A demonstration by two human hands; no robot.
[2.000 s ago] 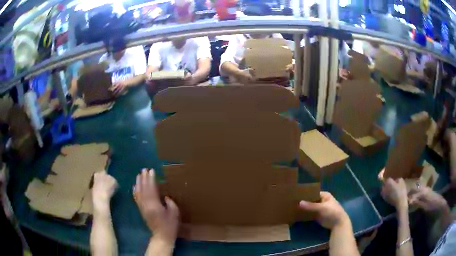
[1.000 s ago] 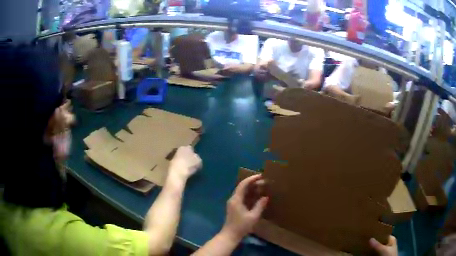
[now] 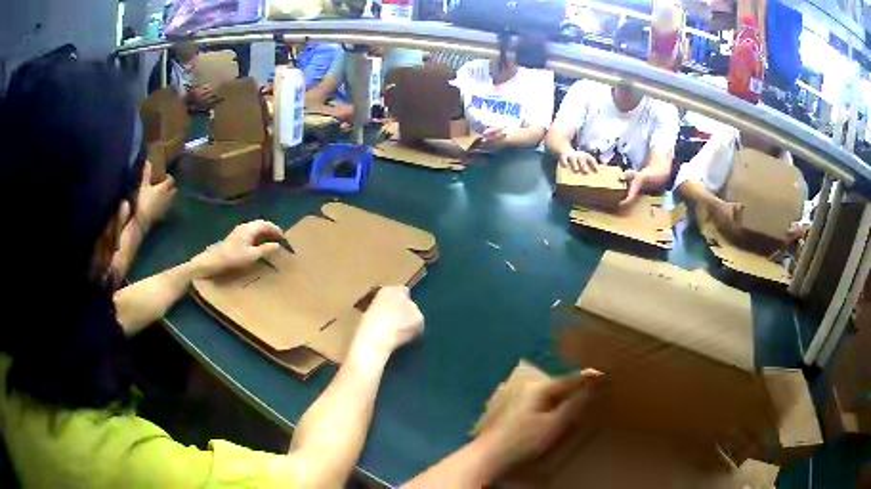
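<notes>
The part-folded box [image 3: 669, 377] is in front of me at the lower right. Its large panel leans back, with a paler upper part, and its lower part is blurred. My left hand [image 3: 540, 415] is blurred at the box's left side, over a light side flap, its fingers pointing right against the cardboard. Whether it grips the cardboard cannot be told. My right hand cannot be made out; the box's lower right side is blurred and cut off by the bottom edge.
A neighbour in yellow-green [image 3: 143, 430] at left has both hands on stacked blanks [image 3: 315, 272]. A blue basket [image 3: 341, 168] stands behind. Workers across the green bench [image 3: 477, 229] handle boxes. A finished box [image 3: 791, 409] lies at right, near the posts and metal rail.
The view has swung left. The large panel, upright and flat before, now leans back with a bend across it. The neighbour's second hand has come onto the blanks. My right hand has dropped from sight.
</notes>
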